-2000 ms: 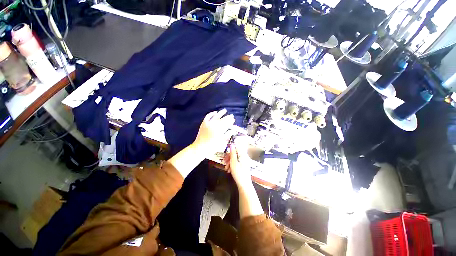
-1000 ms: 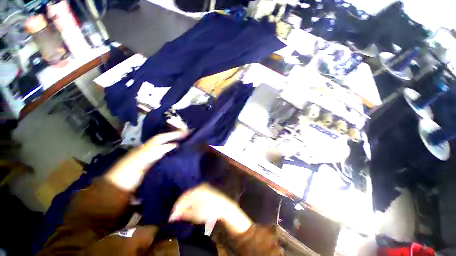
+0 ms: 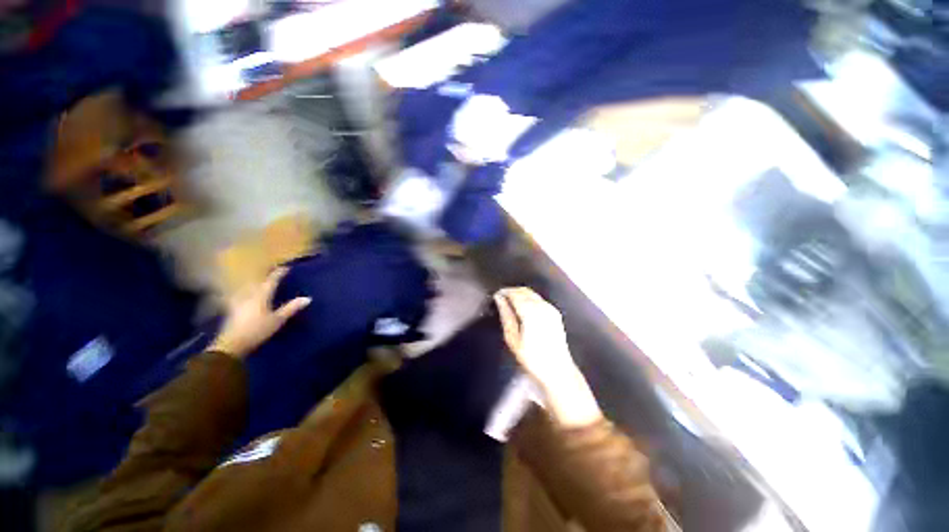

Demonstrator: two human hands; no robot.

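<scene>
The picture is blurred. A navy cloth bundle (image 3: 349, 291) lies on the left of my lap, with a small white patch near its right edge. My left hand (image 3: 253, 315) is at the bundle's left side, thumb and fingers apart, gripping nothing visible. My right hand (image 3: 533, 327) is over the right of my lap, near the table edge, with fingers bent; whether it holds something small is unclear. A navy garment piece (image 3: 666, 52) lies across the table at the back. The overlock machine (image 3: 812, 270) is only a pale blur on the right.
The white table (image 3: 624, 260) has a wooden edge running down to the lower right. A yellow-brown board (image 3: 260, 255) is beyond the bundle, and a wooden stool (image 3: 120, 171) stands at the upper left. Navy cloth (image 3: 94, 312) lies along the left.
The view has swung left and down. My hands have moved apart, left hand to the lap bundle, right hand away from the cloth. The garment between them is no longer held up.
</scene>
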